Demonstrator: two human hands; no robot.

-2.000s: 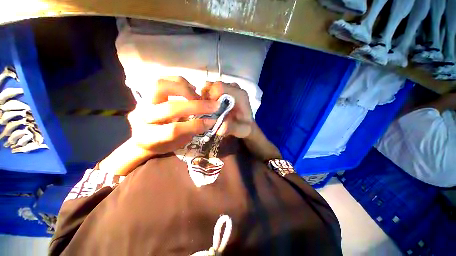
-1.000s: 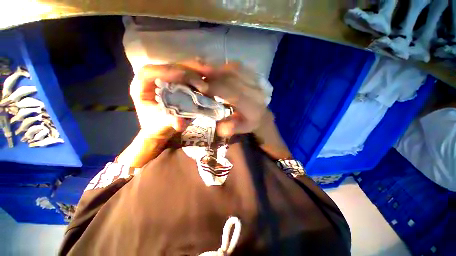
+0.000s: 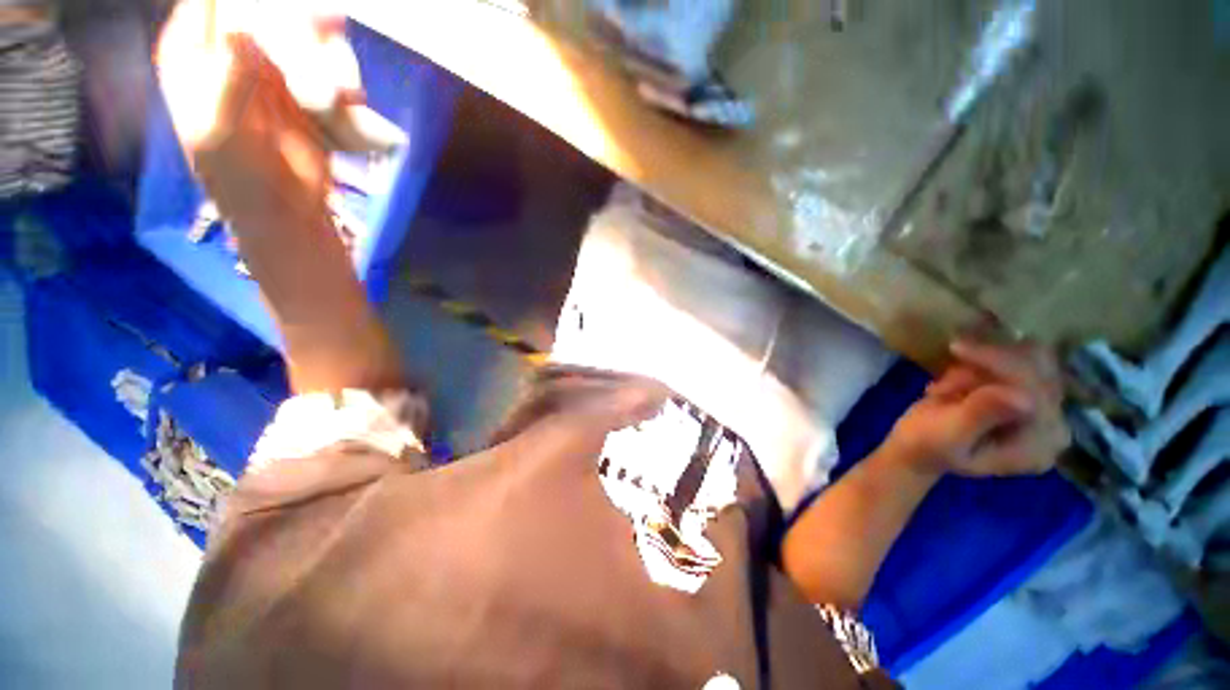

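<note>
My left hand (image 3: 263,81) is at the upper left, blurred and overexposed, over the blue bin (image 3: 202,263) of whitish parts. A pale curved part (image 3: 362,130) shows at its fingers; whether the hand grips it is unclear. My right hand (image 3: 991,411) is at the brown bench edge on the right, fingers curled, beside the row of grey-white doll legs (image 3: 1174,391). I see no object in it, but the palm side is partly hidden.
The brown bench (image 3: 998,202) crosses the upper right, with shiny taped patches and a thin dark line. A white cloth (image 3: 675,297) lies over my lap. A second blue bin (image 3: 971,539) with whitish cloth or plastic is at the lower right. More parts (image 3: 189,472) lie at the lower left.
The view has swung left. My hands have parted from above my lap: the left moved to the parts bin, the right to the bench edge. The grey-white foot-shaped part they held is no longer seen between them.
</note>
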